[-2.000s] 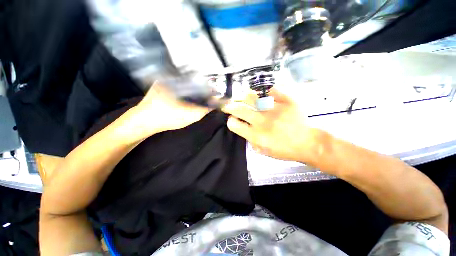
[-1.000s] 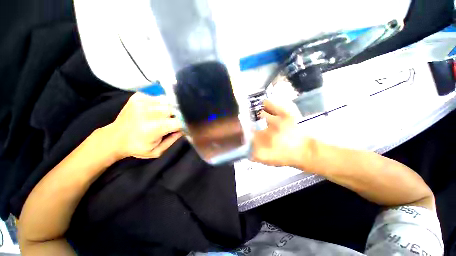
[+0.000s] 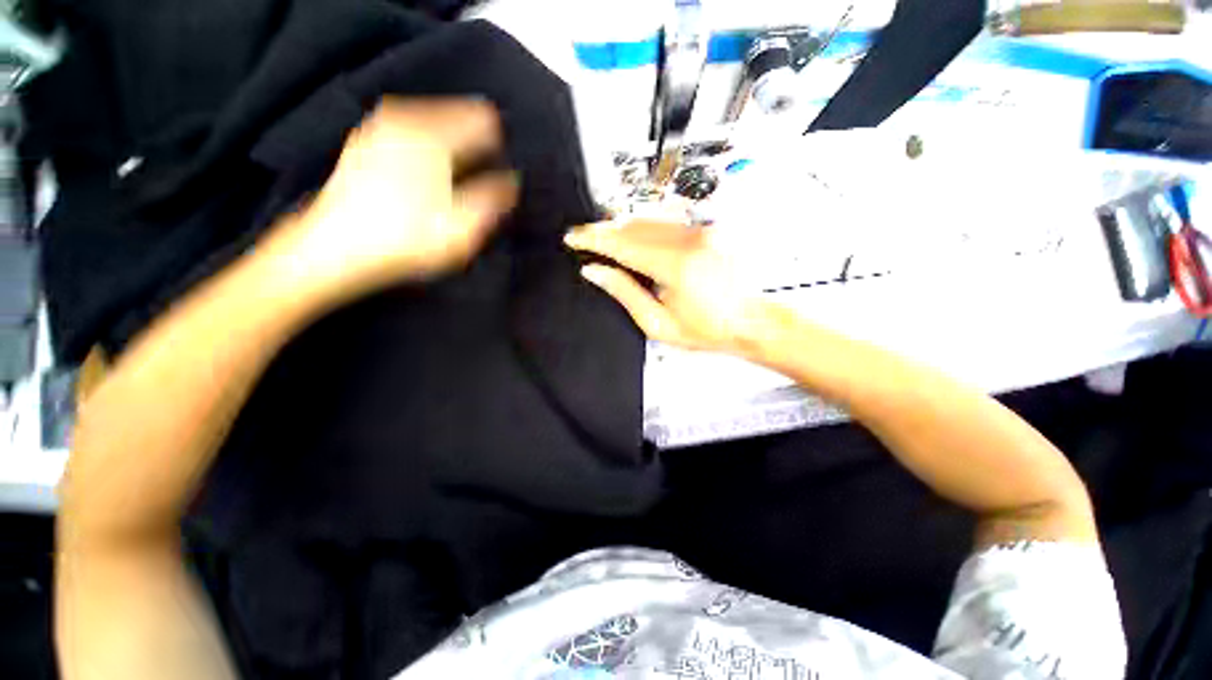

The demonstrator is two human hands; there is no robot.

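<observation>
The black garment (image 3: 439, 385) spreads from the upper left over the table's front edge and down to my lap. My right hand (image 3: 665, 279) pinches its right edge between thumb and fingers, just in front of the needle area. My left hand (image 3: 419, 186) is blurred above the cloth, fingers curled; whether it holds any cloth cannot be told. The presser foot and needle area (image 3: 671, 173) shows as small metal parts beyond my right fingertips. The sewing machine (image 3: 618, 53) is white with a blue stripe, partly hidden by the raised cloth.
Scissors with red handles (image 3: 1187, 266) lie at the table's right end beside a dark grey case (image 3: 1134, 249). A dark panel with a blue border (image 3: 1156, 113) is at the upper right. A ruler tape (image 3: 744, 420) runs along the front edge. Black cloth hangs below the table.
The view has shifted, showing the scissors and panel fully. The large blurred object over the work is gone. My left hand has moved up, and the cloth now stands higher beside the needle.
</observation>
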